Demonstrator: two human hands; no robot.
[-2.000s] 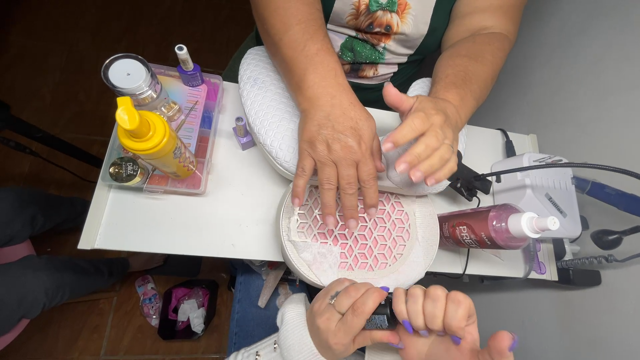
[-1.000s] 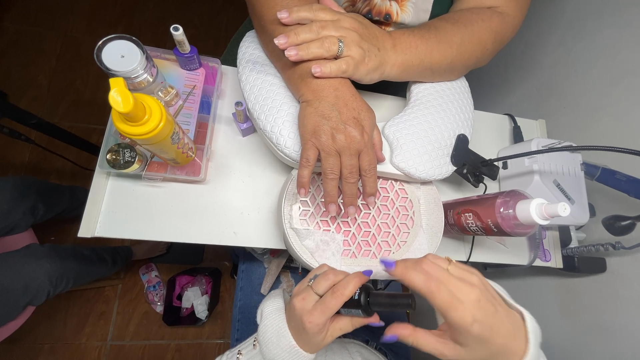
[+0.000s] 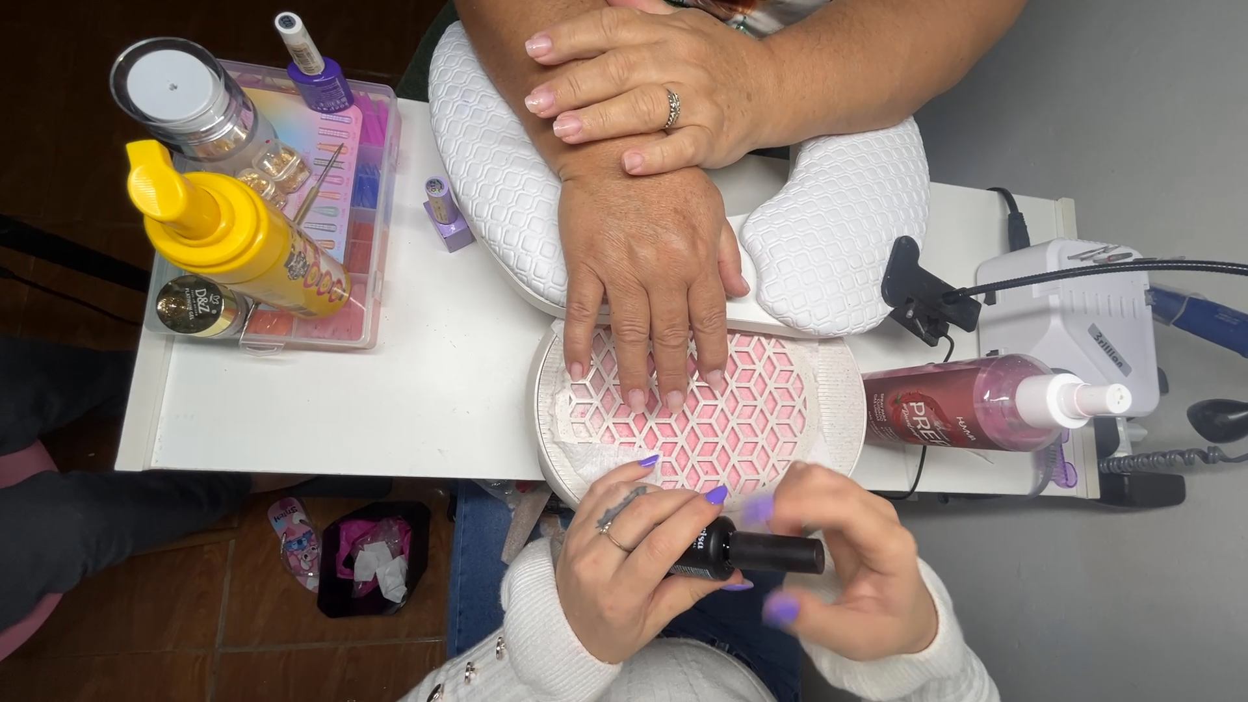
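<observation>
My left hand (image 3: 629,561) is shut on a black nail polish bottle (image 3: 704,549), held sideways with its long black cap pointing right. Just right of the cap, my right hand (image 3: 863,575) has thumb and index finger apart, slightly blurred, and holds nothing. Beyond my hands, a client's hand (image 3: 648,283) lies palm down, its fingertips on the pink and white lattice top of a round nail dust collector (image 3: 770,390). The client's other hand (image 3: 653,88) rests across that wrist. A white textured curved armrest (image 3: 848,224) stands under and beside the client's arms.
On the white table (image 3: 439,390) stand a small purple polish bottle (image 3: 448,219), a clear organizer box (image 3: 375,244) with a yellow pump bottle (image 3: 244,244) on it, a red spray bottle (image 3: 955,402), a black clamp (image 3: 926,297) and a white device (image 3: 1068,322). A bin (image 3: 373,556) is on the floor.
My right hand has come off the black bottle, which stays in my left hand. The client's upper hand, earlier near the armrest's right part, now lies across the other wrist.
</observation>
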